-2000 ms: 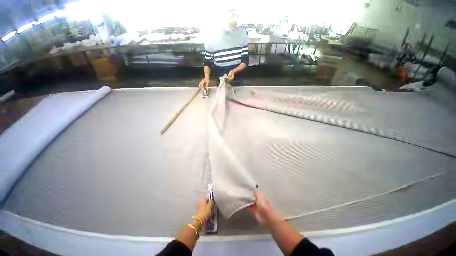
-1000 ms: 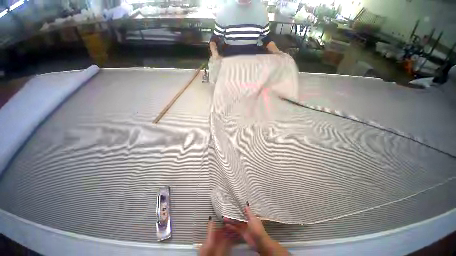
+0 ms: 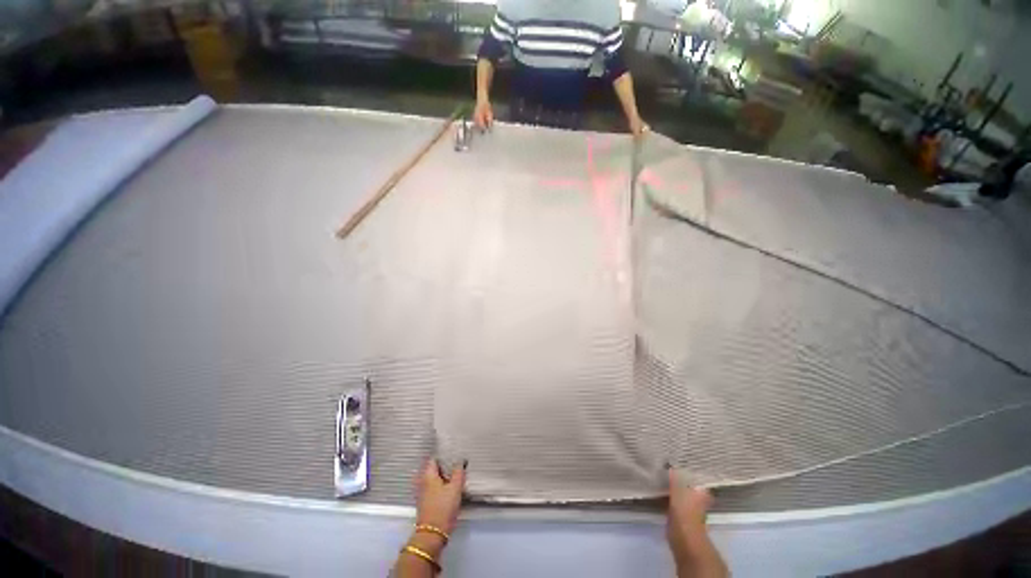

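Observation:
The striped grey-beige fabric ply [image 3: 531, 373] lies over the fabric lay [image 3: 226, 294] on the table. My left hand [image 3: 439, 497] grips the ply's near left corner by the table's front edge, gold bangles on the wrist. My right hand [image 3: 687, 506] grips the same near edge further right. The edge is stretched between both hands. A fold runs across the ply from near my right hand to the other person's hand. A shiny metal lay weight [image 3: 353, 440] lies on the cloth left of my left hand.
Another person [image 3: 560, 51] stands across the table, one hand on the ply. A second metal weight [image 3: 462, 134] and a wooden stick [image 3: 396, 178] lie near there. A white roll [image 3: 102, 186] is at the left. A dark cord [image 3: 837, 271] crosses the right. Red light lines fall on the cloth.
The bunched ply has been spread flatter. My hands have moved apart along the front edge, left and right. My left hand let go of the weight, which lies further left.

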